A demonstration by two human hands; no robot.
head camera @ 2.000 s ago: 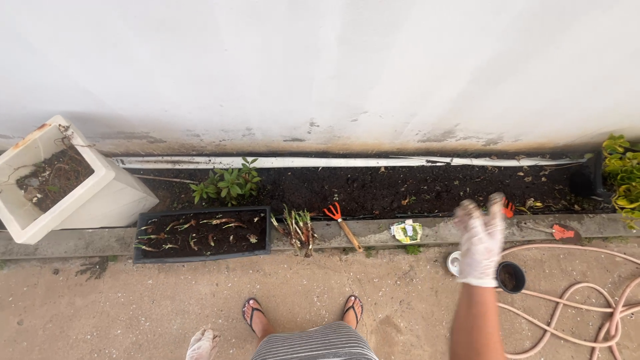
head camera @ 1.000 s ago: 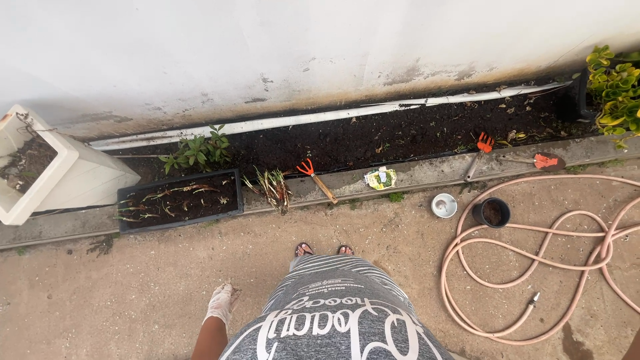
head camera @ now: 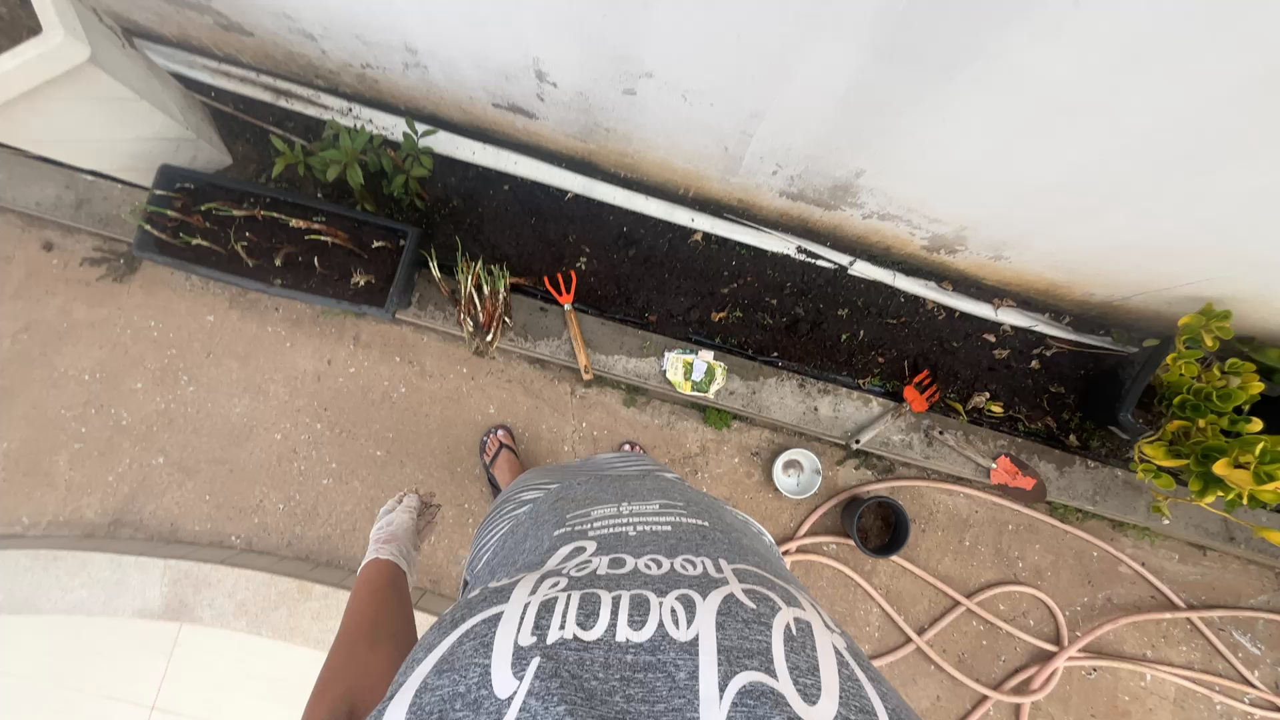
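My left hand, in a soiled pale glove, hangs beside my body over the paving, its fingers partly spread and nothing seen in it. My right hand is out of view. Along the concrete curb lie a bundle of bare plant cuttings, an orange three-pronged hand cultivator with a wooden handle, a printed seed packet, an orange hand rake and an orange-bladed hand trowel. A black trough planter holds soil with cuttings lying on it.
A white bowl and a small black pot stand on the paving, near a coiled pink hose. Behind the curb runs a soil bed along the white wall. A large white planter and a leafy yellow-green plant flank it.
My right hand, raised over the curb two seconds ago, has left the view. My left hand now shows more fully at my side. The view has turned and shifted.
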